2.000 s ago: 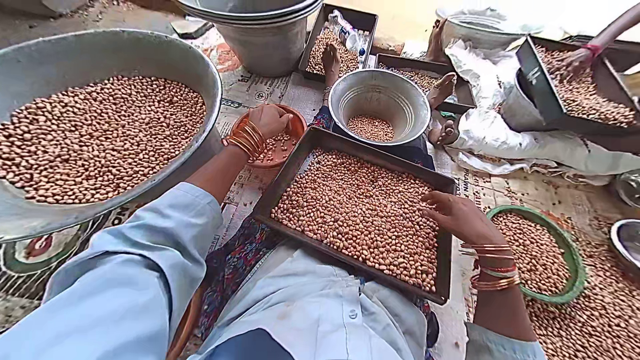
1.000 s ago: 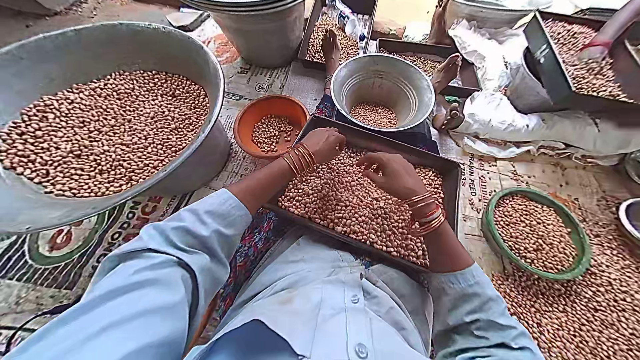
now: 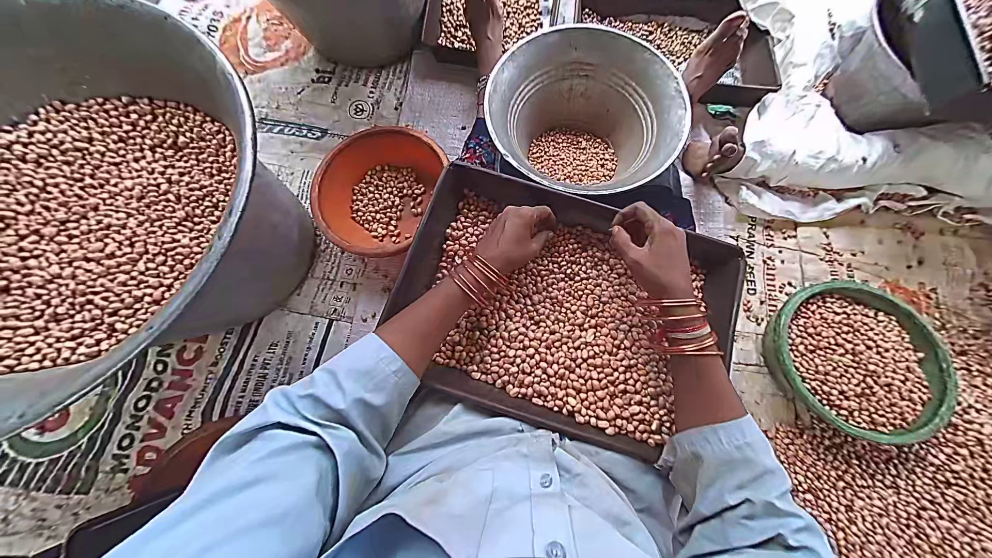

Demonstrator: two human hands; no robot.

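A dark rectangular metal tray (image 3: 728, 287) lies across my lap, spread with reddish-brown shelled peanuts (image 3: 558, 333). My left hand (image 3: 518, 239) is over the peanuts near the tray's far side, fingers bent down and thumb toward the right. Opposite it, my right hand (image 3: 651, 242) has thumb and forefinger curled close together over the same peanuts. Whether either hand pinches a peanut is too small to tell. Just beyond the tray stands a metal bucket (image 3: 504, 85) with some peanuts at its bottom. An orange bowl (image 3: 329, 190) holding a few peanuts sits to the left.
A large metal tub (image 3: 248, 155) of peanuts stands at left. On the right, a green-rimmed basin (image 3: 947, 380) of peanuts rests beside loose peanuts (image 3: 891, 496) on printed sacking. My feet (image 3: 717, 58) flank the bucket. Further trays (image 3: 763, 74) and white sacks (image 3: 837, 147) lie beyond.
My left hand has moved from the orange bowl to the tray. My right hand has gone from the tray's right side to its far part, and the two hands now face each other.
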